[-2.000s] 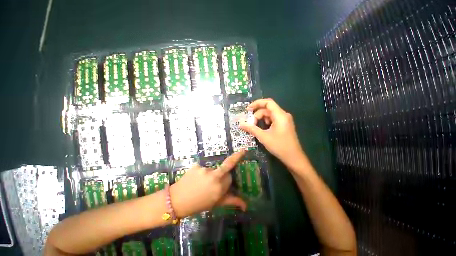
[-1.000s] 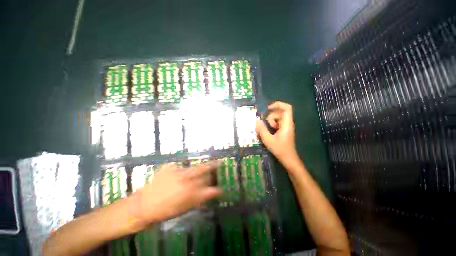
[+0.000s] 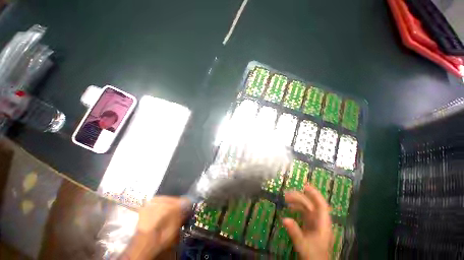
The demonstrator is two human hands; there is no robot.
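A clear blister tray [image 3: 364, 124] holds rows of green circuit boards [image 3: 331, 108]. Boards in the second row are covered with whitish dotted sheets [image 3: 347, 151]; glare hides those at its left. My left hand [image 3: 158, 219] is blurred at the tray's lower left. Its fingers are closed on a blurred, shiny greyish film [image 3: 236, 183] that stretches right over the tray. My right hand [image 3: 309, 219] is over the lower right boards with fingers apart and nothing visible in it. White sheet stock [image 3: 147, 144] lies left of the tray, washed out by glare.
A lit smartphone [image 3: 106, 119] lies left of the sheet stock. A clear bottle [image 3: 48, 117] and crinkled plastic bags [image 3: 25, 56] are at the left. An open carton [image 3: 76, 203] is below the table edge. Stacked trays [image 3: 432, 193] stand right, a red bin [image 3: 419, 43] far right.
The view has swung left, so the tray shows further right. My left hand has moved to the tray's lower left with a film in it. My right hand has left the second-row end board and moved lower.
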